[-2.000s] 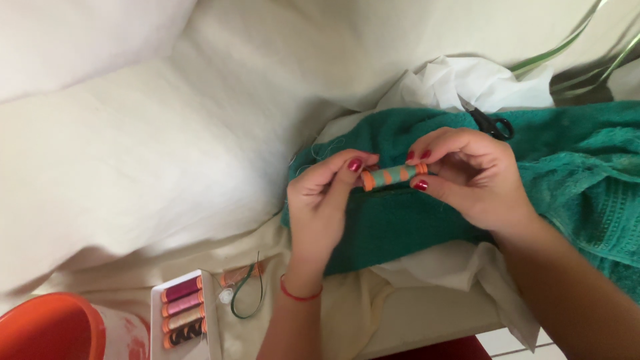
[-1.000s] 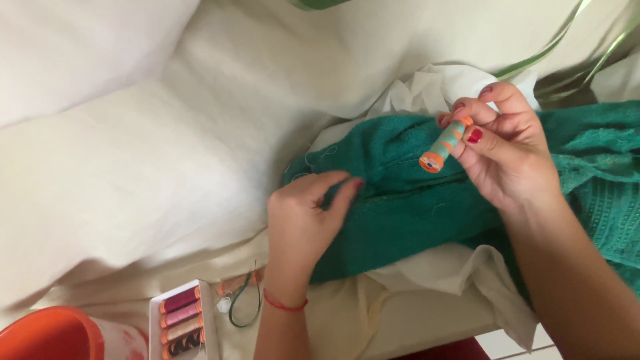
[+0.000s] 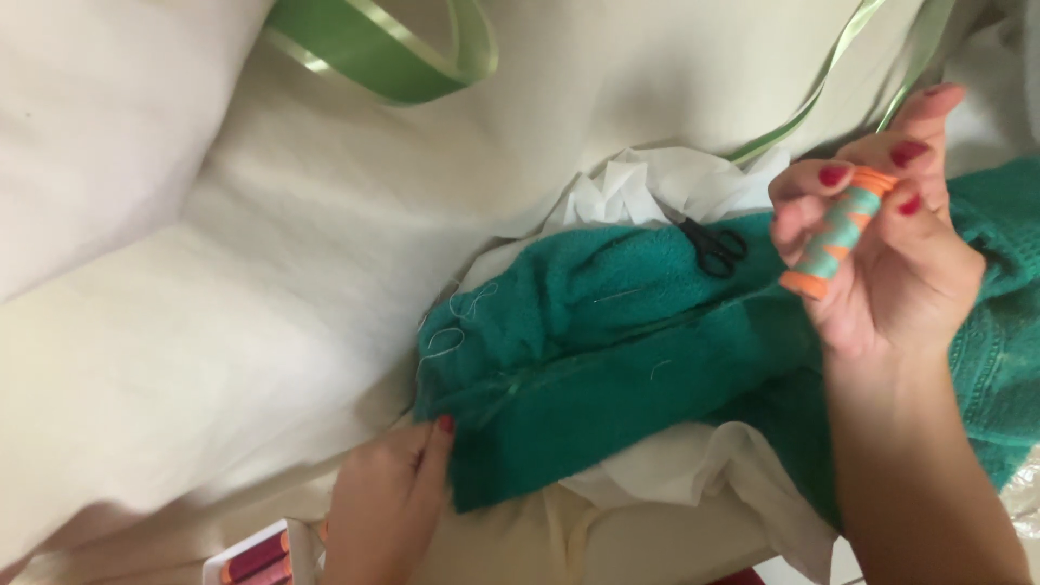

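Note:
My right hand [image 3: 894, 236] holds an orange spool of pale green thread [image 3: 841, 231] between thumb and fingers, tilted, above the teal towel. My left hand [image 3: 390, 496] is at the lower left corner of the teal towel [image 3: 601, 422], thumb against the fingers; whether it pinches thread or cloth I cannot tell. Loose pale thread [image 3: 445, 343] curls on the towel's left end. A needle [image 3: 617, 296] lies on the towel. Black-handled scissors [image 3: 715, 248] rest at its upper edge, their blades toward the white cloth.
A white box [image 3: 218, 569] with spools of dark red and pink thread [image 3: 256, 556] stands at the bottom left. Green ribbon [image 3: 406, 69] loops at the top, and more ribbon [image 3: 812, 97] hangs at the upper right. Crumpled white cloth [image 3: 626, 191] lies behind the towel on a cream cover [image 3: 284, 325].
My hands were together at the spool; they have parted, the right lifting the spool away to the right, the left moving down and left. The view has shifted, with green ribbon now at the top.

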